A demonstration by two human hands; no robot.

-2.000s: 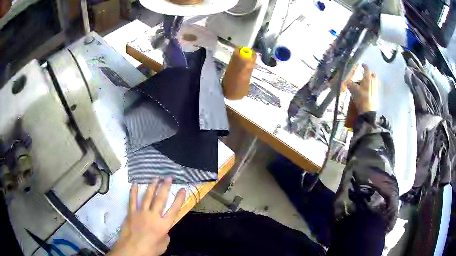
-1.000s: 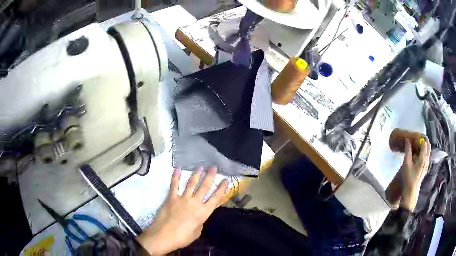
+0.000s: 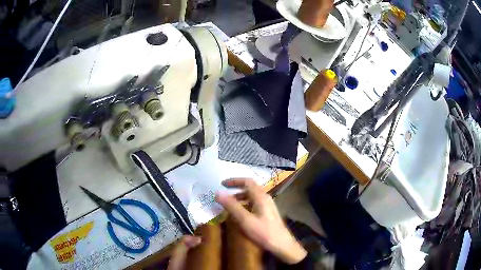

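Two brown thread cones stand close together at the bottom edge, the left one [image 3: 205, 248] and the right one [image 3: 241, 254], both cut off and blurred. My left hand [image 3: 184, 252] is partly out of frame, its fingers against the left cone. My right hand [image 3: 261, 219] is over the right cone, fingers bent and apart, blurred; whether it holds anything is unclear. Dark fabric panels with grey backing [image 3: 253, 116] lie on the table beyond my hands.
The cream sewing machine [image 3: 132, 68] fills the left. Blue-handled scissors [image 3: 132, 224] and a black strap [image 3: 166, 192] lie before it. Another brown cone [image 3: 320, 90] stands on the neighbouring table. A white bin [image 3: 395, 195] is at right, with heaped cloth [image 3: 467, 147] beyond.
My right hand has come back from the white bin at right, where it held a brown cone. My left hand has left the table beside the fabric. Two cones now show at the bottom.
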